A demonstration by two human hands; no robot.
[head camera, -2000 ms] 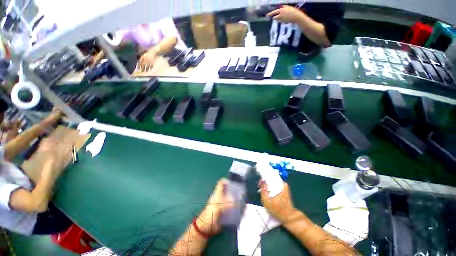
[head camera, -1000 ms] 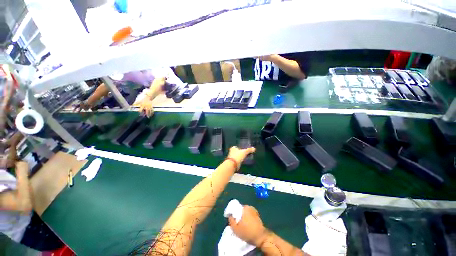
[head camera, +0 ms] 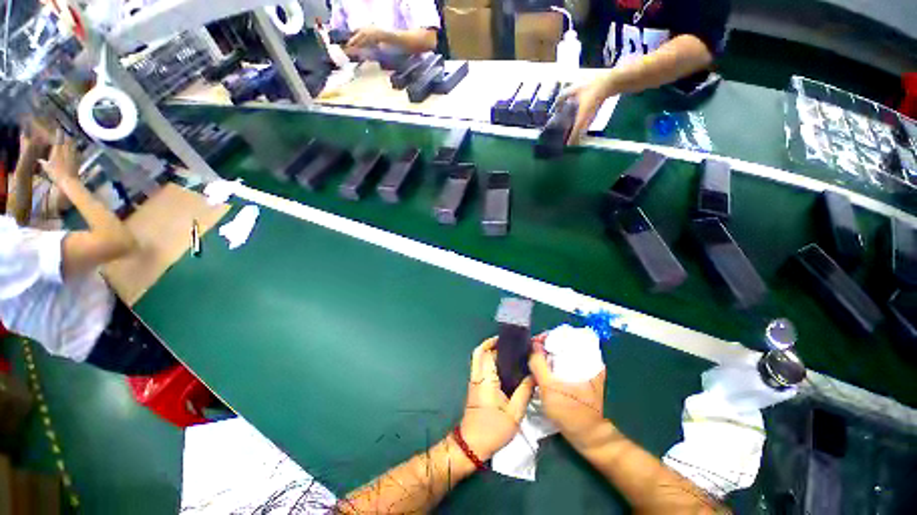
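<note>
My left hand (head camera: 492, 407) holds a dark rectangular housing (head camera: 514, 352) upright over the green bench top. The housing's light, shiny end points away from me. My right hand (head camera: 571, 392) is close beside it, with a bunched white wiping cloth (head camera: 574, 353) held at the fingers. The right fingertips are at the housing's right side; whether the cloth touches it cannot be told. Another white wipe (head camera: 517, 458) lies on the bench below my hands, partly hidden by them.
A green belt (head camera: 563, 236) carries many dark housings beyond a white strip (head camera: 402, 236). A blue item (head camera: 602, 323) lies by the strip. At right are a metal-topped bottle (head camera: 781, 368), white wipes (head camera: 716, 443) and a tray housing (head camera: 824, 463). A worker's arm (head camera: 96, 236) is at left.
My left hand has come back from the belt and now holds a housing. My right hand with the cloth has moved beside it. Across the line, a person's hand now holds a housing over the belt edge.
</note>
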